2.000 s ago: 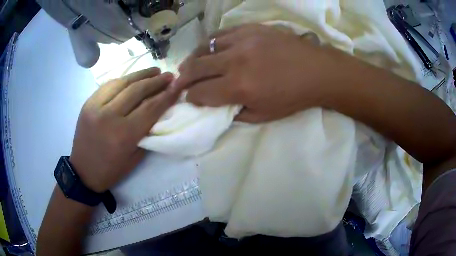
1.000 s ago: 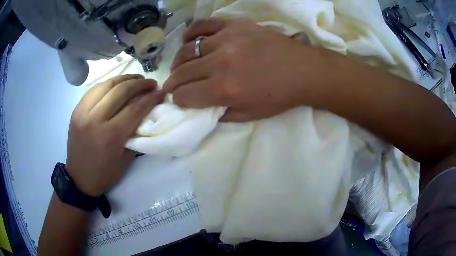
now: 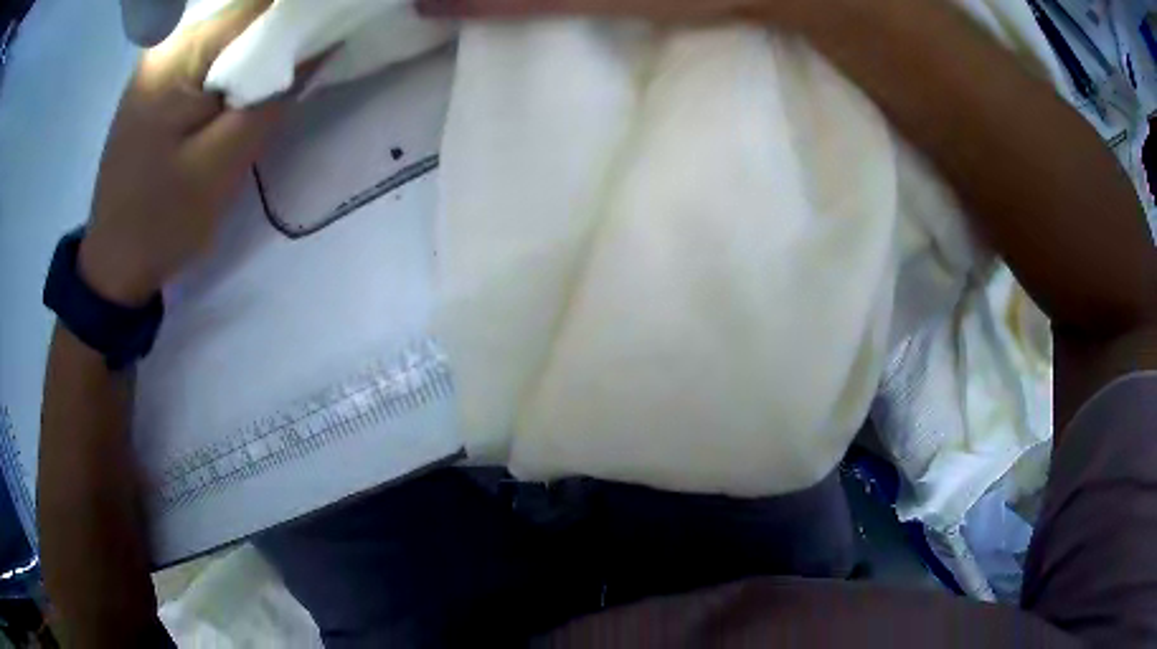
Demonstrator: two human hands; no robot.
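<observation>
A large cream fabric panel [image 3: 711, 279] hangs over the front edge of the white table. A white folded part of the cloth [image 3: 273, 51] lies at the top left, at my left hand. My left hand [image 3: 178, 165], with a dark watch at the wrist, has this fold between thumb and fingers; its fingertips are blurred at the top edge. My right hand [image 3: 596, 8] is mostly cut off by the top edge; only its lower side shows above the cloth, and its fingers' grip is hidden. The sewing needle is out of view.
The table's plate outline [image 3: 300, 233] and printed ruler [image 3: 305, 412] lie left of the panel. Dark tools [image 3: 1066, 44] are at the top right. More pale cloth hangs at the right [image 3: 964, 431] and lies at the bottom left [image 3: 241, 602]. My lap is below the table edge.
The view has tilted down, so the machine head and most of my right hand have left the picture. The plate outline and my lap now show. Both hands remain at the cloth.
</observation>
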